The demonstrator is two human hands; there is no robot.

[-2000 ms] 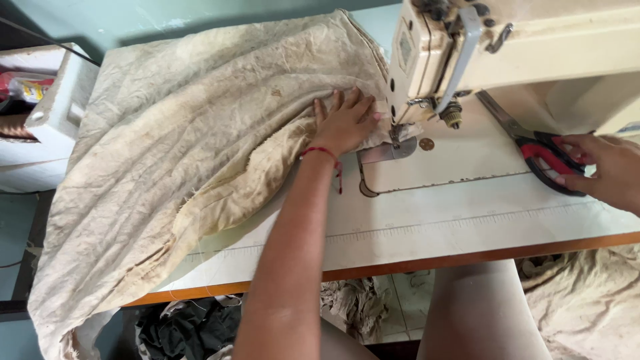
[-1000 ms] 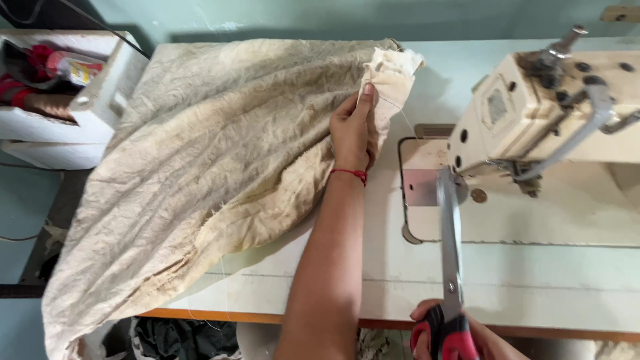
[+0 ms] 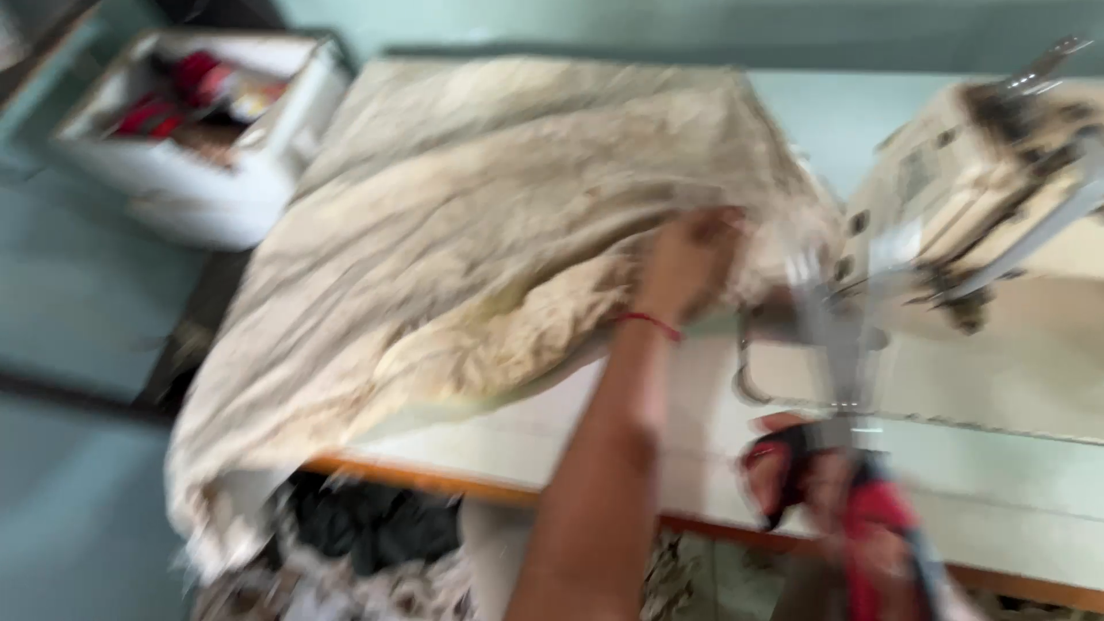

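A large creased beige cloth (image 3: 517,198) lies over the left part of the sewing table (image 3: 517,431), one corner hanging past its front edge. My left hand (image 3: 694,259), with a red string on the wrist, grips the cloth near its right end. In my right hand (image 3: 828,500) are scissors (image 3: 845,362) with red and black handles. Their blades look parted and point away from me, towards the cloth's right end beside the sewing machine (image 3: 957,190). Motion blur hides whether the blades touch the cloth.
A white foam box (image 3: 198,190) with red items stands at the left. The machine's needle area and metal bed (image 3: 975,371) lie right of the cloth. Dark and pale fabric scraps (image 3: 371,526) are below the table's front edge.
The scissors, held low over the machine bed in the earlier frames, have opened and reach towards the cloth. My left hand, earlier flat on the cloth by the needle, now grips its end.
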